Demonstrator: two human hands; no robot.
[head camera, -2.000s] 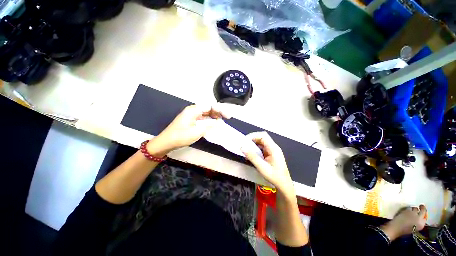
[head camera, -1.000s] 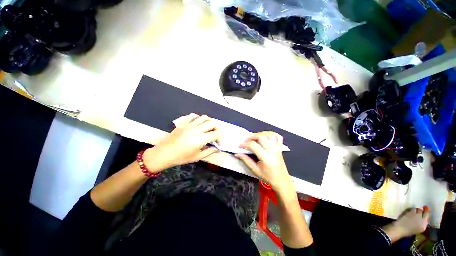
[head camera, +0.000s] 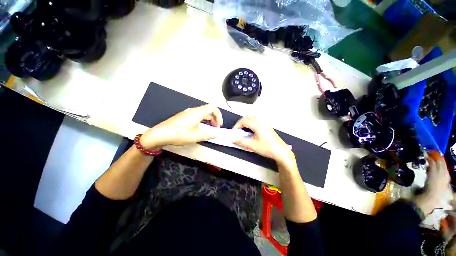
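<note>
A white cloth (head camera: 225, 136) lies stretched low over the dark work mat (head camera: 162, 103), between my two hands. My left hand (head camera: 192, 126) holds its left part, fingers curled. My right hand (head camera: 261, 141) holds its right part, thumb and fingers bent around it. The cloth is partly hidden by my fingers. A black camera head (head camera: 242, 85) stands on the pale bench behind the mat, apart from both hands, its face with a ring of pale dots turned up.
Open camera housings (head camera: 367, 131) stand in a cluster at right, beside a blue bin (head camera: 432, 107). More black camera parts (head camera: 60, 40) are heaped at upper left. A plastic bag (head camera: 285, 17) and black cables (head camera: 280, 36) lie at the back. A neighbouring person's hand (head camera: 434, 185) is at lower right.
The cloth was raised and slanted between my hands, then lowered flat over the mat. My fingers are now curled more tightly on it. The neighbouring person's hand has moved up towards the housings.
</note>
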